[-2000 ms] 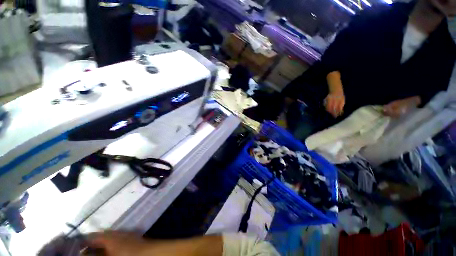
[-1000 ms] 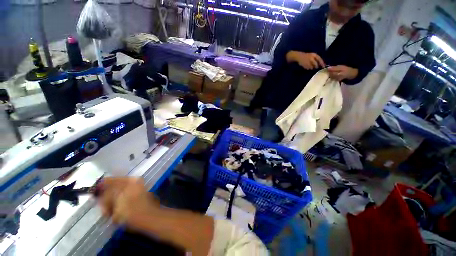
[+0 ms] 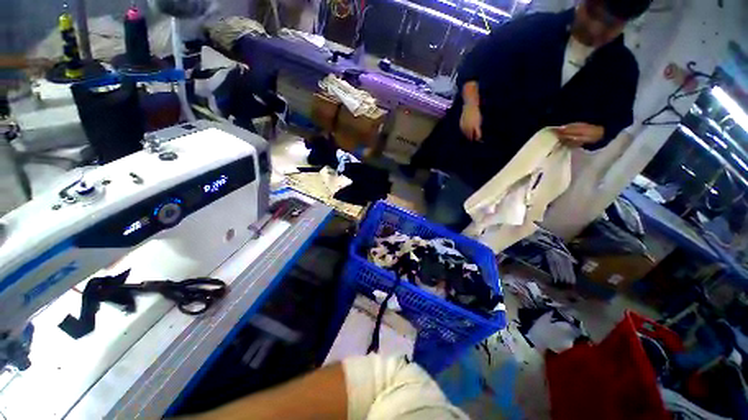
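The black-handled shears (image 3: 197,294) lie on the white sewing machine table (image 3: 156,324), below the machine head. Short black scraps (image 3: 97,297) lie at the blade end of the shears. The large white sewing machine head (image 3: 123,205) has a blue stripe and a dark control panel. My right forearm, with a rolled pale sleeve, crosses the bottom edge. My right hand is cut off below the picture. My left hand is not in view.
A blue crate (image 3: 426,308) with black and white scraps stands right of the table. A red crate (image 3: 611,377) is at lower right. A person (image 3: 533,90) stands beyond, holding light fabric (image 3: 529,193). Pale pieces lie behind the table.
My right hand was over the shears' handles a second ago; it has moved down out of the picture. The shears lie uncovered. The person's one hand has dropped from the fabric.
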